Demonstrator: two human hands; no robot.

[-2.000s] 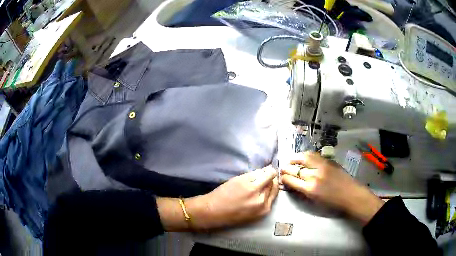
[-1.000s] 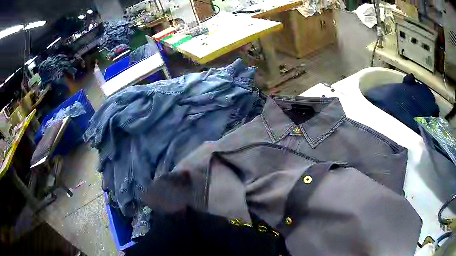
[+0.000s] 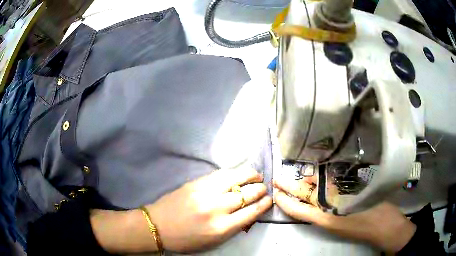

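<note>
A dark grey garment (image 3: 150, 110) with a collar and brass-coloured buttons lies on the white machine table, its right edge beside the machine head. My left hand (image 3: 212, 207) lies on that edge, fingers close together, holding the cloth down. My right hand (image 3: 305, 200) has its fingertips at the same edge from the other side; the machine's front partly hides it. The white sewing machine head (image 3: 300, 100) stands over the fingers. The cloth right at the needle is hard to make out.
Blue denim cloth (image 3: 15, 110) hangs at the far left. A ribbed silver tube (image 3: 215, 32) curves behind the garment beside the machine head. A yellow band (image 3: 315, 32) is around the head's top. A pale board edge (image 3: 17, 45) shows at the upper left.
The view swung left over the blue denim heap, then returned closer to the machine. Both hands are at the garment's edge again, my left hand now flatter. The orange-handled snips are out of sight.
</note>
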